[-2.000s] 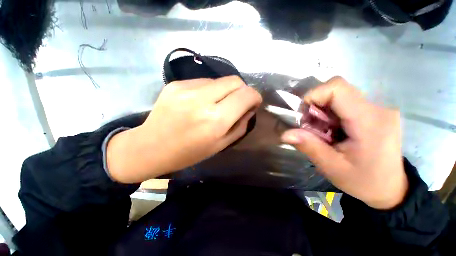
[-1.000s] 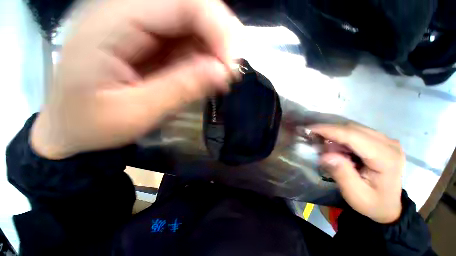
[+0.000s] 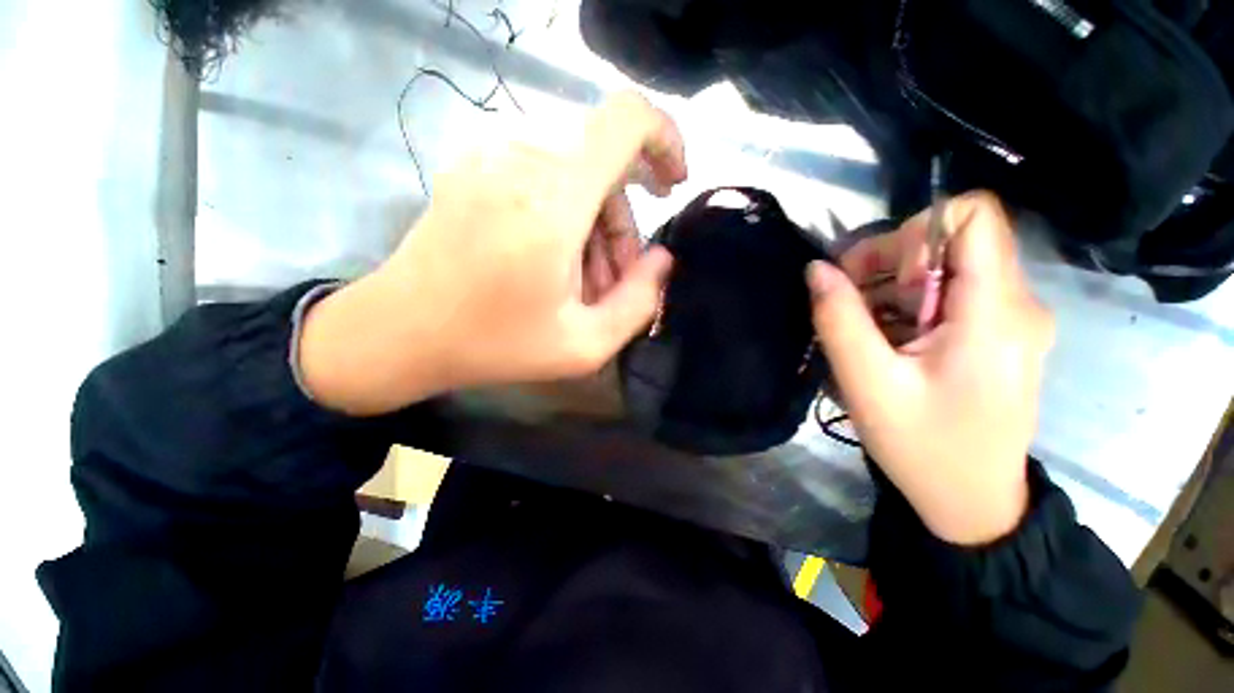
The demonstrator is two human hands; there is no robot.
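A small black zip pouch (image 3: 738,325) lies on the shiny table in front of me, its rounded end and a bright metal bit at the top. My left hand (image 3: 501,264) is at the pouch's left edge, thumb tip against or just over it, index finger raised and fingers apart. My right hand (image 3: 941,352) is at the pouch's right edge, thumb tip close to it. It holds the thread snips (image 3: 934,257), pink handle in the palm and blade pointing up. A thin black loop shows below the right thumb.
A pile of black pouches (image 3: 1056,122) with silvery zipper lines fills the far right. Loose black threads (image 3: 453,88) lie at the far left of the table, near a fuzzy black thread clump (image 3: 210,27). The table's right edge (image 3: 1177,487) slants down at the right.
My left hand has come down from its raised place to the pouch's left side. My right hand has moved up and left to the pouch's right side, the snips now pointing up.
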